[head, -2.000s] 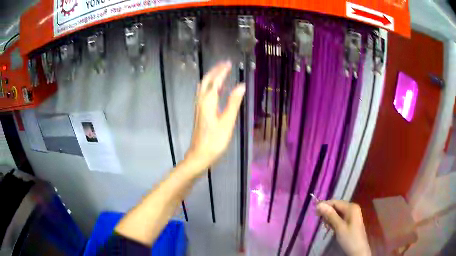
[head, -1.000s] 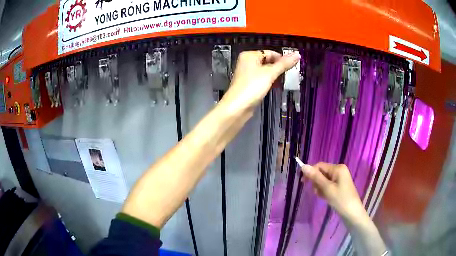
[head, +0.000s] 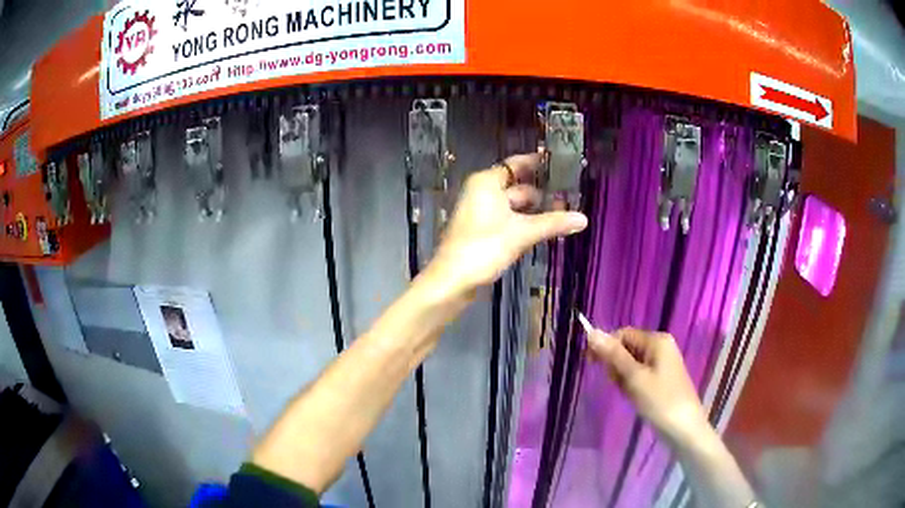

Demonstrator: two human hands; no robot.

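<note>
My left hand [head: 496, 223] is at the silver hanging clip [head: 564, 149] in front of the purple oven opening. Its thumb is at the clip's lower end and its fingers reach behind the clip's left side; whether it grips the clip is hard to tell. My right hand [head: 645, 372], lower and to the right, pinches a small pale tool [head: 583, 321] between thumb and fingertips. The tool's tip is close to the black straps [head: 561, 397] that hang below the clip. Whether it touches them I cannot tell.
More silver clips hang in a row under the orange hood [head: 615, 45], some with black straps. Purple strips [head: 710, 218] hang behind at the right. A paper notice [head: 189, 342] is on the grey cabinet at the left. A red panel [head: 784, 337] stands at the right.
My left hand has come from the left of the clip to its top, then down to its lower end, with the thumb now apart. My right hand has risen with the tool.
</note>
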